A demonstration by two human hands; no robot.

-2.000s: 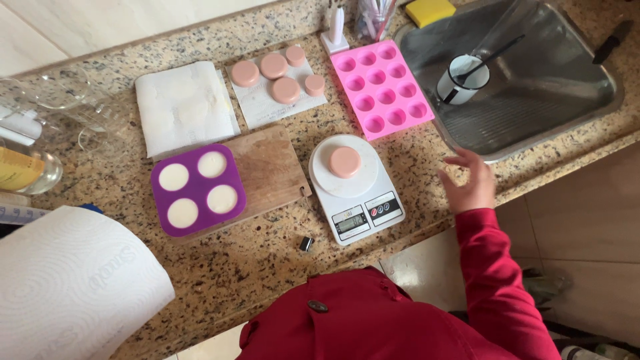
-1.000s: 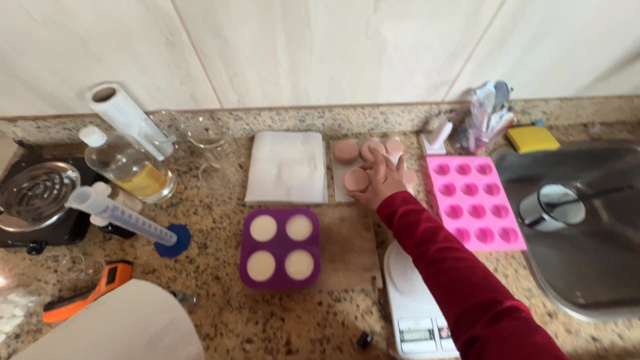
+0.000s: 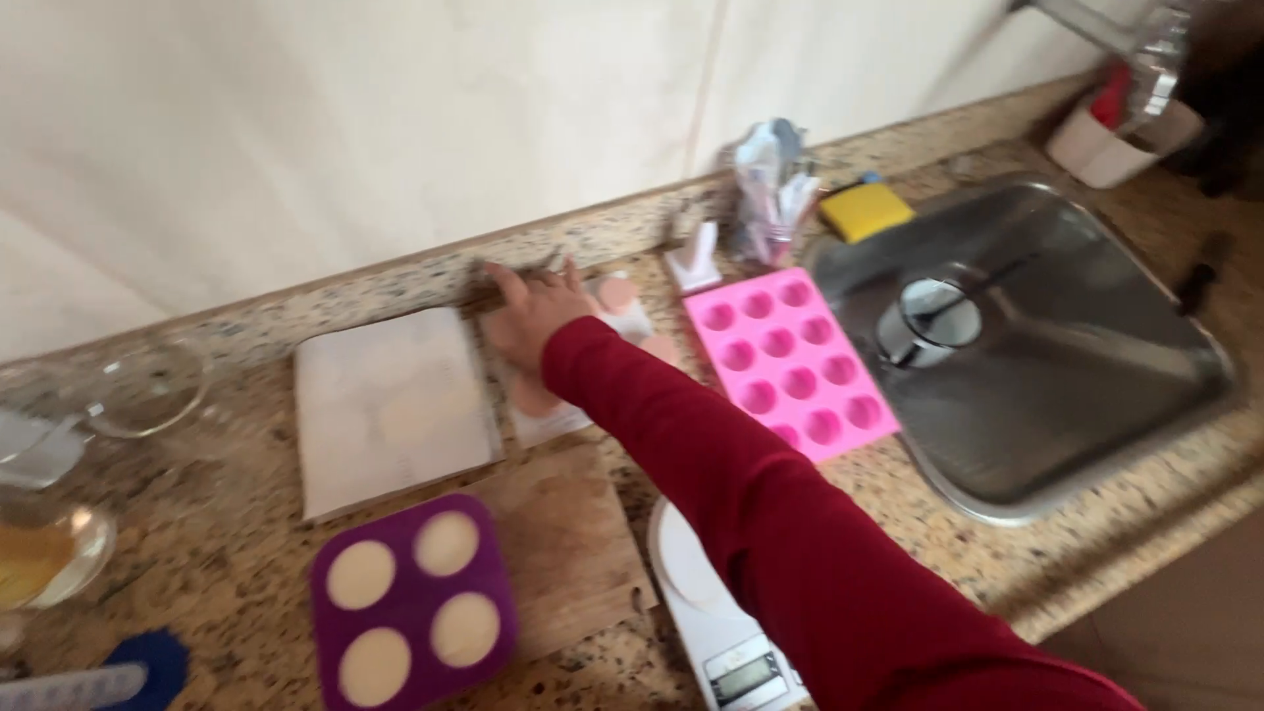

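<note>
My right hand (image 3: 541, 314) reaches over a white sheet (image 3: 553, 425) that bears several round pink bars (image 3: 617, 294). Its fingers are spread near the wall; the palm hides part of the sheet, and whether it holds a bar cannot be seen. My left hand is out of the view. Below my forearm lies a white kitchen scale (image 3: 736, 657), partly covered by the red sleeve, its round plate seen in part. A purple silicone mold (image 3: 415, 592) with pale filling in its cavities rests partly on a wooden board (image 3: 568, 553). Folded white paper (image 3: 395, 405) lies left of my hand.
A pink silicone mold (image 3: 777, 346) lies beside the metal sink (image 3: 1076, 395), which holds a white mug (image 3: 926, 321). Along the wall stand a white plastic object (image 3: 697, 259), a wrapped bundle (image 3: 773, 193) and a yellow sponge (image 3: 867, 209). Glassware (image 3: 148, 390) and a bottle (image 3: 49, 553) are at left.
The right hand was beside the scale two seconds ago, then over the pink bars, and now its fingers are nearer the wall. The bar seen earlier on the scale's plate is no longer visible there.
</note>
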